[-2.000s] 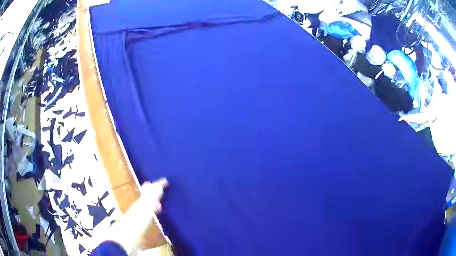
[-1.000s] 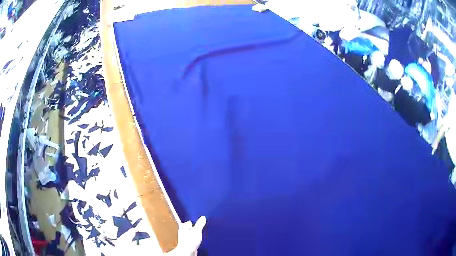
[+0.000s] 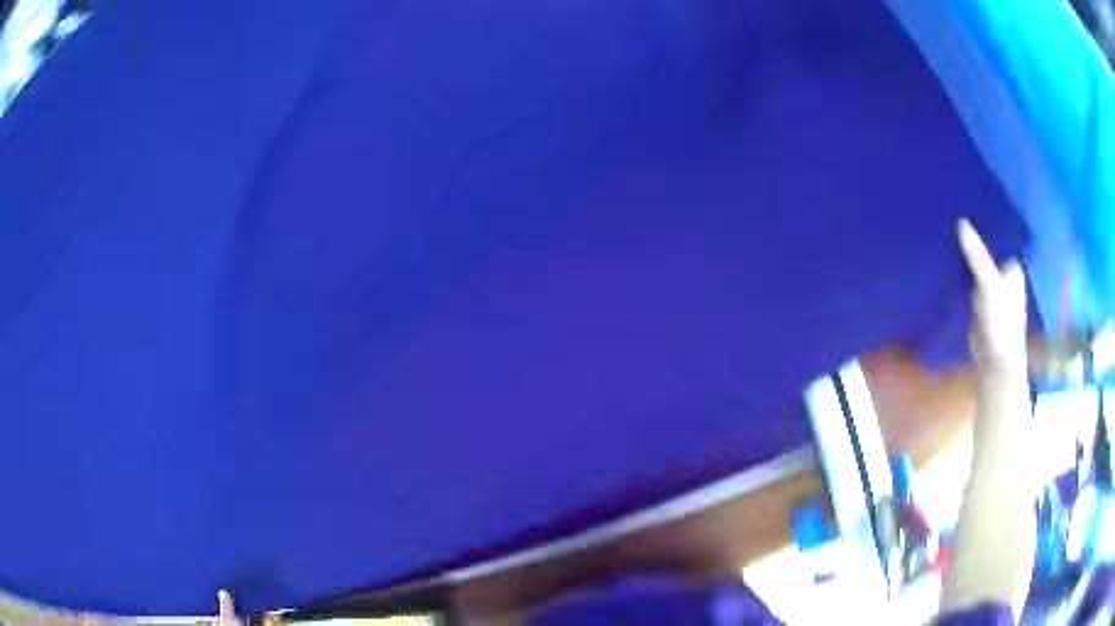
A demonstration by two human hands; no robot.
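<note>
Plain dark blue cloth fills most of the view. Its near edge runs along the bottom, with a thin pale line below part of it. My left hand is almost cut off by the bottom edge; a fingertip shows at the cloth edge beside a small dark crease, and its grip is unclear. My right hand reaches up at the right, over the cloth's right end. It is blurred, with fingers apart and no separate object seen in it.
A bright light-blue roll lies along the cloth's right end. A white rail with a dark stripe stands at the near edge, with a small blurred red and blue unit beside it. Brown table shows below the cloth.
The view has swung to the cloth's right end. The roll, the rail and my right hand have come into view. My left hand now shows only at the bottom edge.
</note>
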